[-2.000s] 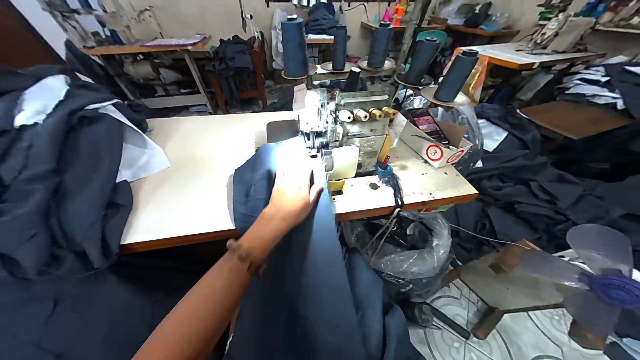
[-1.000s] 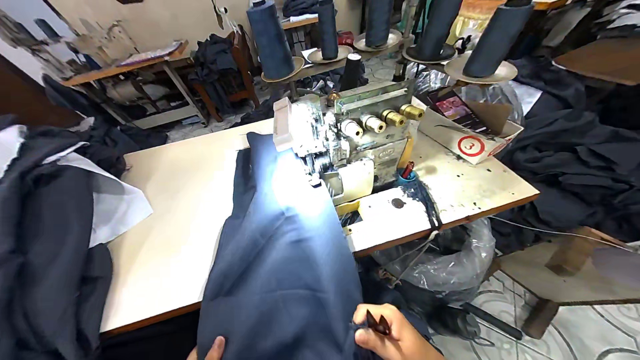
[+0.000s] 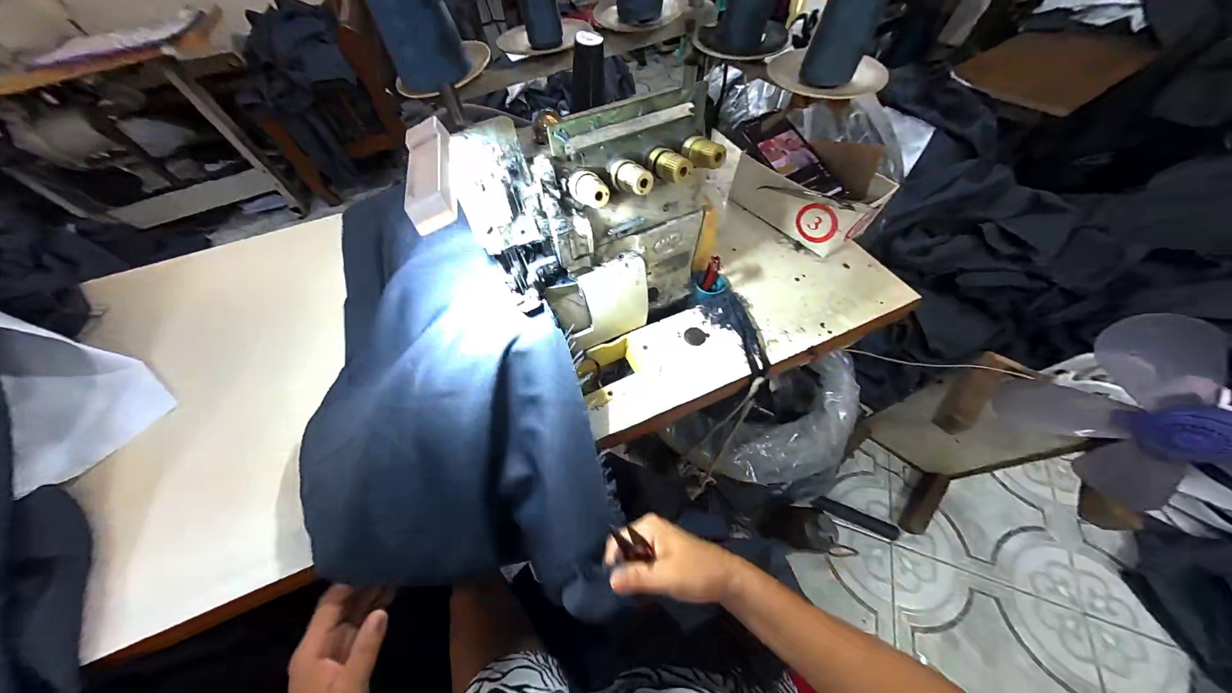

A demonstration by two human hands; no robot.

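Dark blue fabric runs from the lit needle area of an overlock sewing machine over the table's front edge. My right hand, right of the fabric's lower end, holds small dark red thread snips and touches the cloth's edge. Below the fabric's lower left corner is my left hand, its thumb apart from its fingers; part of it is behind the cloth's edge, and whether it grips the cloth I cannot tell. A small blue holder with a red-handled tool stands beside the machine.
Thread cones stand behind the machine. An open cardboard box sits on the table at right. Below hangs a clear plastic bag. A fan and a wooden stool are at right; white fabric lies left.
Two seconds ago one hand lay on the fabric beside the needle area; now both hands are at the cloth's lower end. Since one second ago the cloth's lower part has bunched toward my right hand.
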